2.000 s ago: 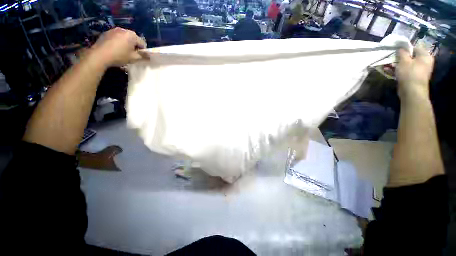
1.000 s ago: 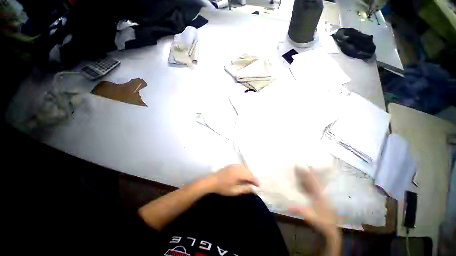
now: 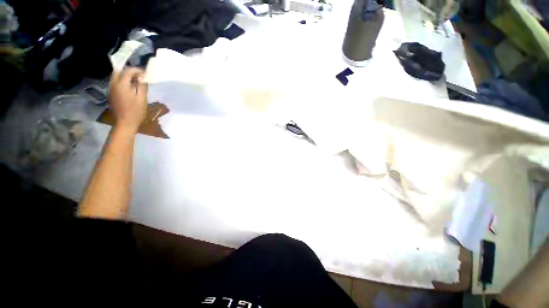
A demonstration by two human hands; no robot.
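Note:
Cream fabric (image 3: 481, 135) is spread wide over the white-covered table (image 3: 210, 192); its middle nearly vanishes in glare. My left hand (image 3: 127, 99) is raised over the table's left part and grips the fabric's left end. My right hand is out of the picture; only a blurred piece of my right forearm shows at the lower right edge. The fabric's right part lifts and runs out past the right edge. Dark shears handles (image 3: 295, 128) show near the table's middle, partly lost in glare.
A brown card piece (image 3: 155, 120) lies behind my left wrist, a clear bag (image 3: 53, 141) further left. Dark garments (image 3: 180, 24) lie at the upper left. A grey-brown cylinder (image 3: 363, 33) and black bundle (image 3: 420, 60) stand beyond. A phone (image 3: 487, 263) lies lower right.
My hands have moved from the table's near edge out to the left and right. The fabric is now stretched wide across the table, covering the folded pieces and most of the papers.

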